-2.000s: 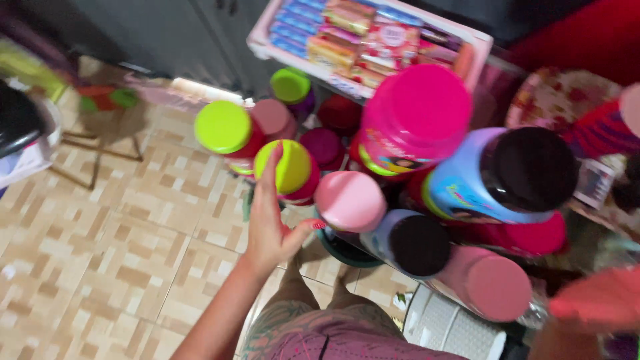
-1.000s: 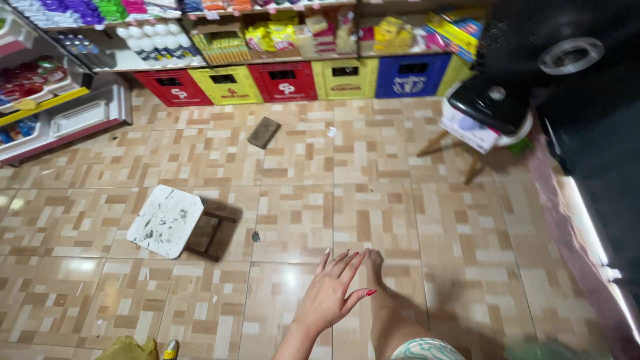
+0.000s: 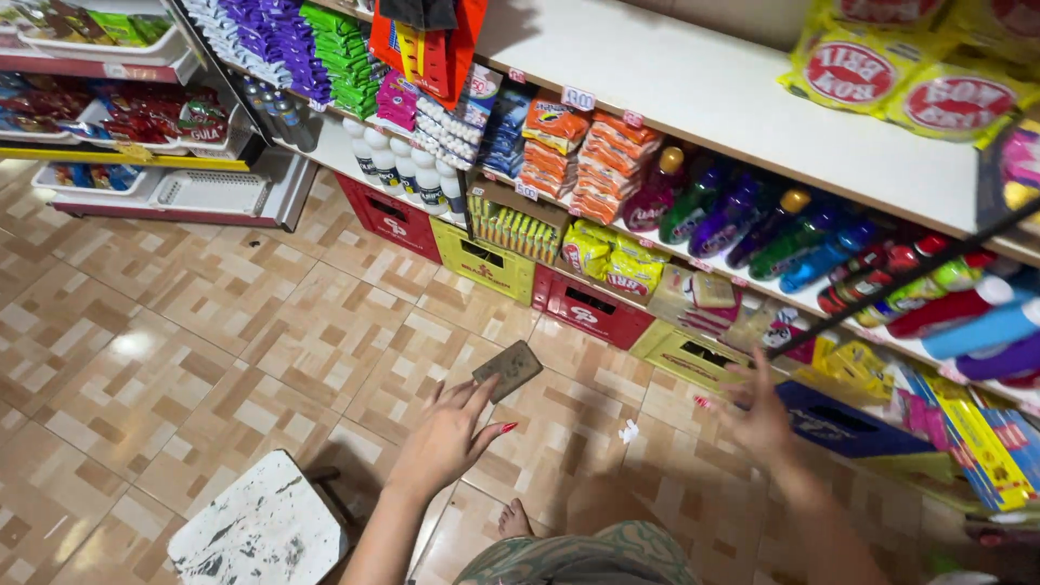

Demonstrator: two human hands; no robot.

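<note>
My left hand (image 3: 443,443), with red nails, is stretched out over the tiled floor, fingers apart and holding nothing. Just past its fingertips in the view lies a flat brown block (image 3: 508,371) on the floor; whether they touch cannot be told, but the hand seems well above it. My right hand (image 3: 756,406), blurred, is raised at the right in front of the crates under the shelf. A thin dark bar (image 3: 902,284) runs from near its fingers up to the right edge; whether the fingers touch it is unclear. Bottles of coloured cleaning liquid (image 3: 719,211) stand on the shelf beyond.
A stool with a worn white top (image 3: 260,524) stands at the lower left. Red, yellow and blue plastic crates (image 3: 589,309) line the base of the shelving. A snack rack (image 3: 284,191) is at the upper left. Paper scraps (image 3: 628,431) lie on the tiles.
The view has swung from the plastic jars to the shop floor, then closer to the shelves. My left hand was beside a yellow-lidded jar two seconds ago. My right hand has come into view since one second ago.
</note>
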